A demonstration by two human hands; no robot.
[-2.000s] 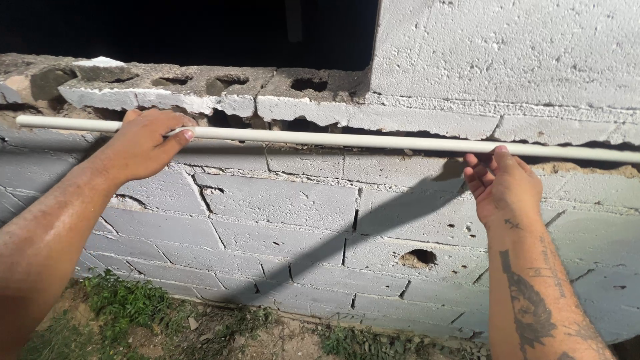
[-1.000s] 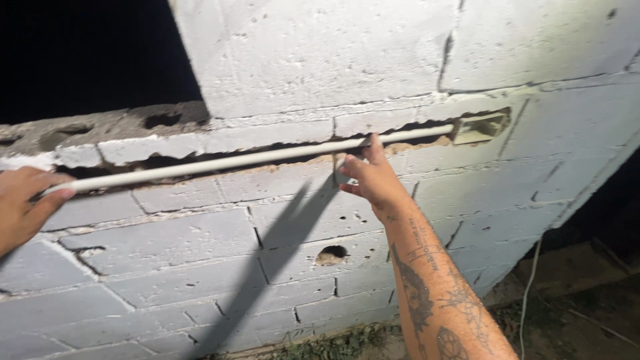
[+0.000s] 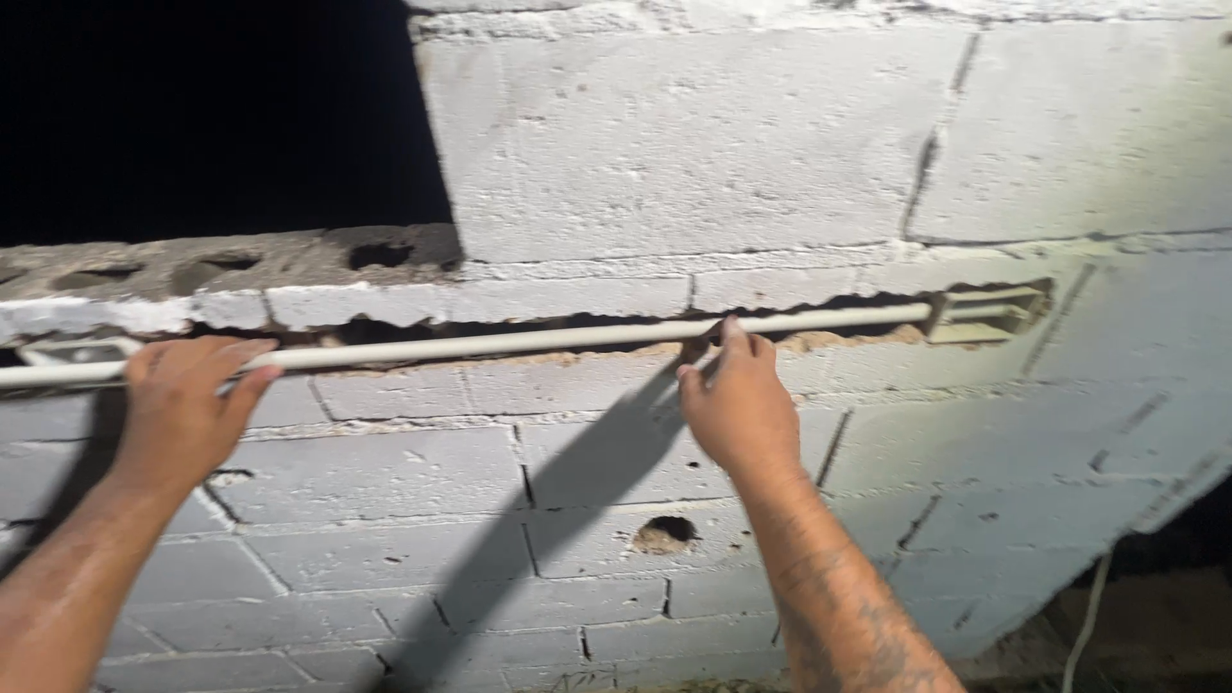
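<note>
A long off-white plastic conduit pipe point(image 3: 500, 344) lies along a rough groove chased into a painted block wall. Its right end meets a rectangular electrical box point(image 3: 984, 314) set in the groove, where it seems to enter the box's side. My left hand point(image 3: 188, 409) is wrapped over the pipe near the left, thumb below the fingers. Fingertips of my right hand point(image 3: 739, 404) touch the pipe right of its middle, the fingers partly curled. A second pale box point(image 3: 77, 350) sits behind the pipe at far left, partly covered by it.
A dark window opening point(image 3: 212, 115) is at upper left, above a broken block sill point(image 3: 318, 252) with hollow cores. The block wall point(image 3: 674, 144) has a round hole point(image 3: 664, 532) low down. A pale cable point(image 3: 1092, 616) hangs at lower right.
The pipe was in front of the wall two seconds ago, held in both hands; now it lies along the groove with its right end at the box. The view has shifted right.
</note>
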